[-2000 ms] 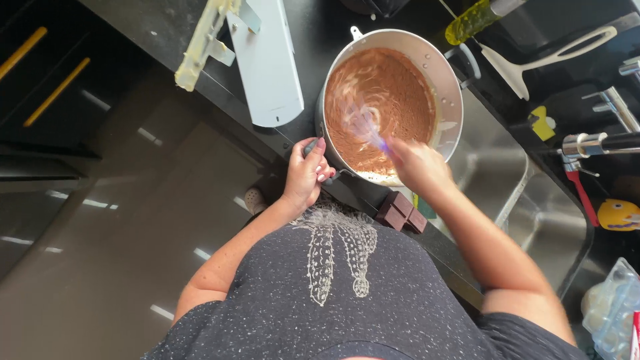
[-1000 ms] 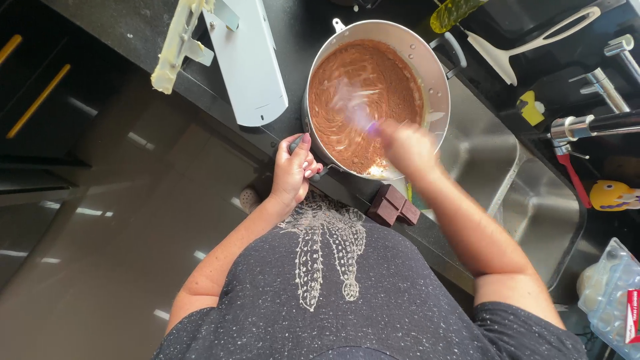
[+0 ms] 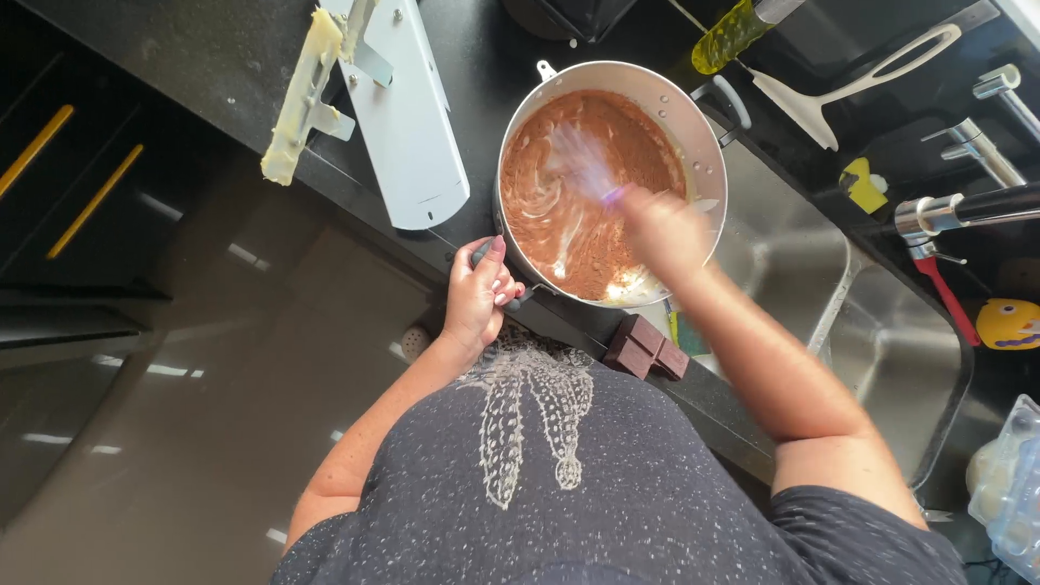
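A large aluminum pot (image 3: 715,162) stands on the black counter beside the sink. It holds a brown, cocoa-colored mixture (image 3: 544,187) with pale streaks and some dry powder at the near edge. My left hand (image 3: 479,288) is closed around the pot's dark side handle (image 3: 516,302), at the counter's edge. Over the pot, my right hand (image 3: 670,236) grips a whisk (image 3: 581,158), whose head is in the mixture; both are blurred by motion. A brown block like chocolate pieces (image 3: 639,347) sits on the counter edge below the pot.
A white appliance-like panel (image 3: 410,146) and a batter-smeared bar (image 3: 301,97) lie left of the pot. At right are a double steel sink (image 3: 906,357), a faucet (image 3: 926,219), a white spatula (image 3: 812,106), a green-yellow bottle (image 3: 727,36) and a clear plastic package (image 3: 1011,487).
The whisk has moved within the pot, and the mixture's swirl pattern differs. My left hand has stayed on the handle.
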